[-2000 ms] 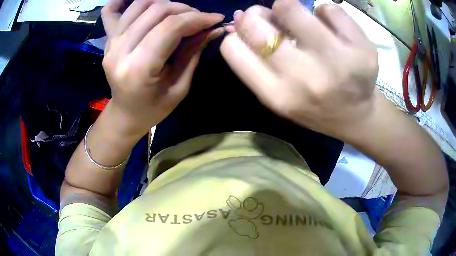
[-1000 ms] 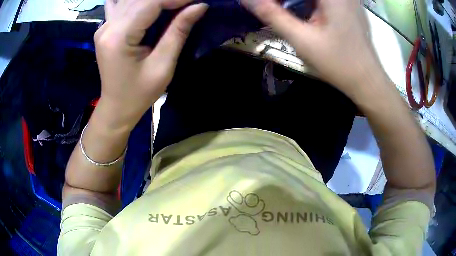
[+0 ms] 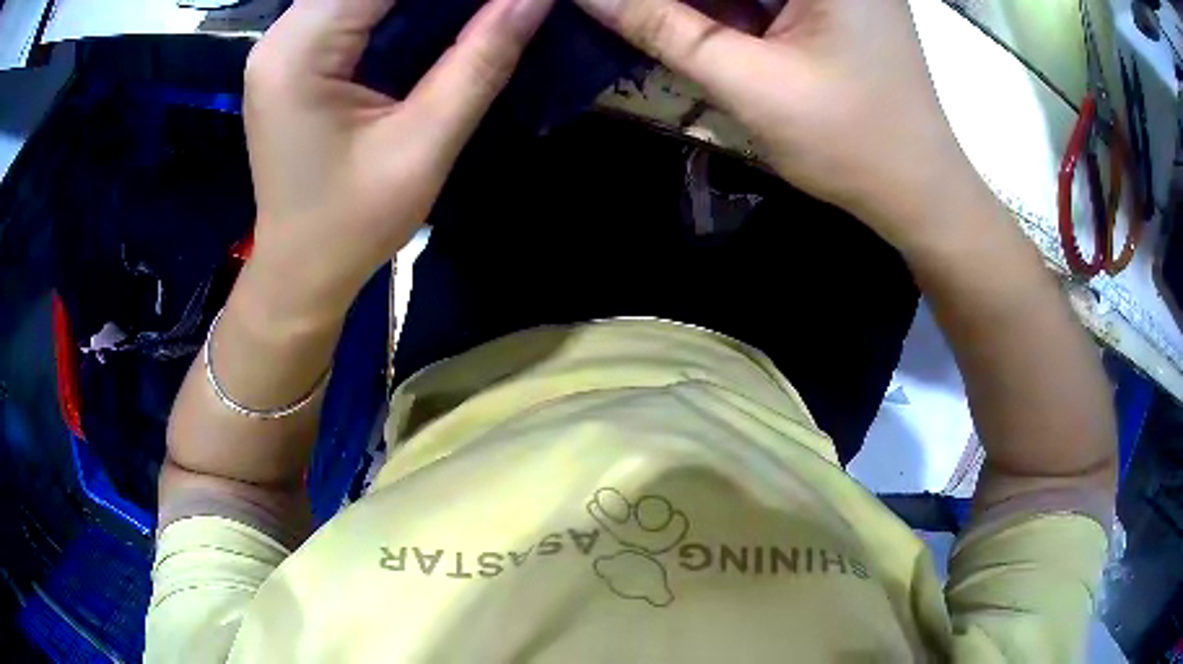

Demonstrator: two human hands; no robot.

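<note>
A dark navy cloth piece [image 3: 571, 65] is between my hands at the top edge of the view, partly cut off. My left hand [image 3: 370, 130] holds its left side, thumb on top, fingers partly beyond the edge. My right hand [image 3: 830, 110] holds its right side, thumb pointing inward near the left thumb. The cloth hangs over the worn front edge of the white table. Its far part is out of view.
Fabric scissors [image 3: 1100, 188] with red-orange handles lie on the table [image 3: 992, 143] at right, black thread snips [image 3: 1138, 136] beside them. A red-rimmed bin [image 3: 68, 370] with dark cloth and scraps stands at left. My dark-covered lap [image 3: 584, 260] is below the table edge.
From raised, pinched fingertips close together, my hands have moved up the view and spread apart on the navy cloth. The table edge between them has come into view.
</note>
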